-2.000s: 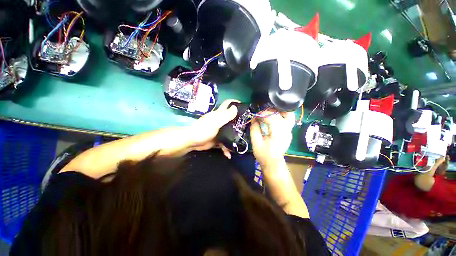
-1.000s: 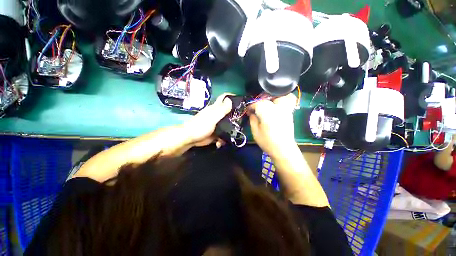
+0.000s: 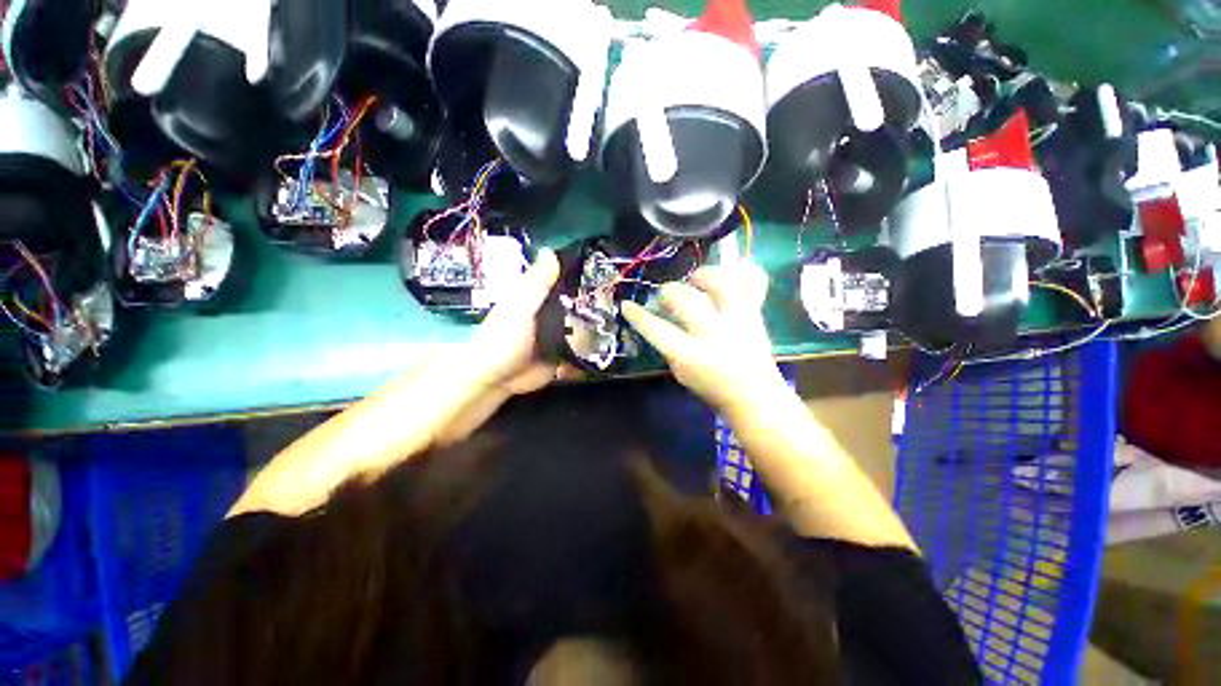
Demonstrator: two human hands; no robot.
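Note:
A black round camera head [image 3: 552,319] is held at the bench's front edge, its open side with the circuit board [image 3: 593,298] turned up and right. My left hand [image 3: 516,322] grips its left side. Thin red, blue and orange wires [image 3: 648,255] run from the board up towards a white and black camera housing [image 3: 686,148]. My right hand [image 3: 710,322] is at the right of the board, fingers bent, with fingertips at the wires. Whether it pinches a wire or plug is too small to tell.
More camera heads with open boards lie left [image 3: 462,261] and right [image 3: 846,292] on the green bench [image 3: 308,355]. Housings with white tops stand behind, some with red caps [image 3: 1002,141]. Blue crates [image 3: 1018,469] are below the edge. A person's red sleeve [image 3: 1176,402] shows at right.
The view has shifted. The held camera head is now turned so its board shows more fully. My right hand's fingers have moved lower along the board's right side and are more spread.

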